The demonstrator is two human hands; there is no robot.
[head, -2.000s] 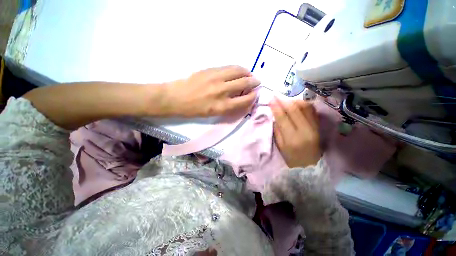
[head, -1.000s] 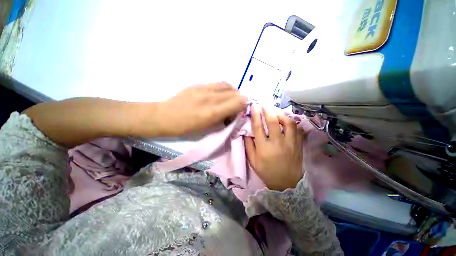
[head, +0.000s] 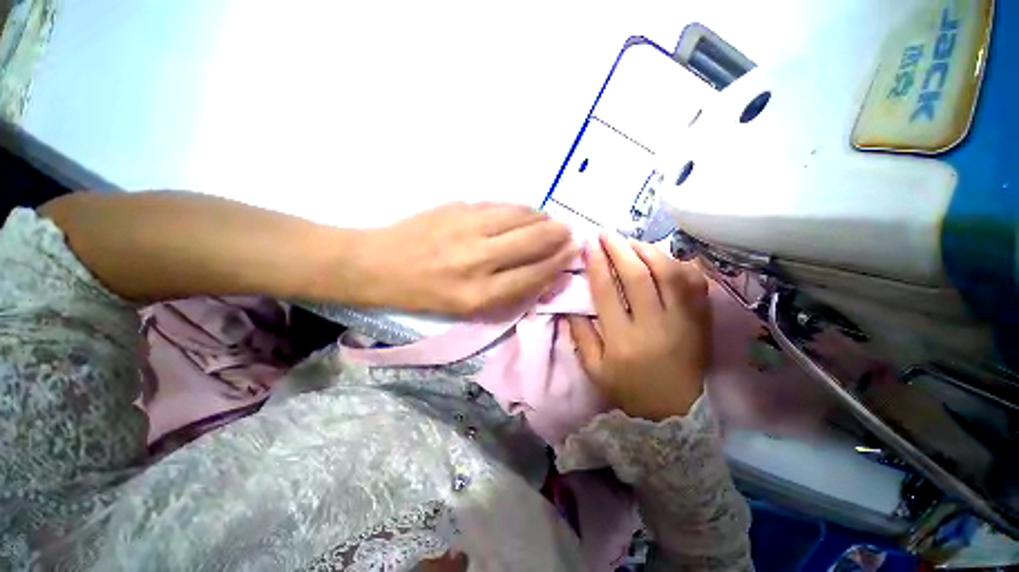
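Note:
A pink garment piece [head: 548, 374] lies bunched at the table's front edge and runs under my hands towards the needle area. A narrow pink fabric strip [head: 430, 348] trails left from it over the edge. My left hand [head: 481, 259] has its fingertips closed on the cloth just left of the presser foot area. My right hand [head: 646, 324] lies on the garment piece, fingers pressing it beside the left fingertips. The white sewing machine head [head: 816, 179] stands at the right. The needle tip is not clearly visible.
The blue-outlined bed cover [head: 609, 140] lies beyond my hands. A curved metal lever [head: 832, 391] hangs below the head. More pink cloth is heaped at the left of my lap [head: 212, 358]. An edge ruler [head: 374, 324] runs along the table front. A blue bin [head: 788, 540] is at lower right.
The view has shifted, showing more of the machine's name plate. My hands stay together at the cloth; my left fingertips have flattened onto it and the strip hangs in a looser curve.

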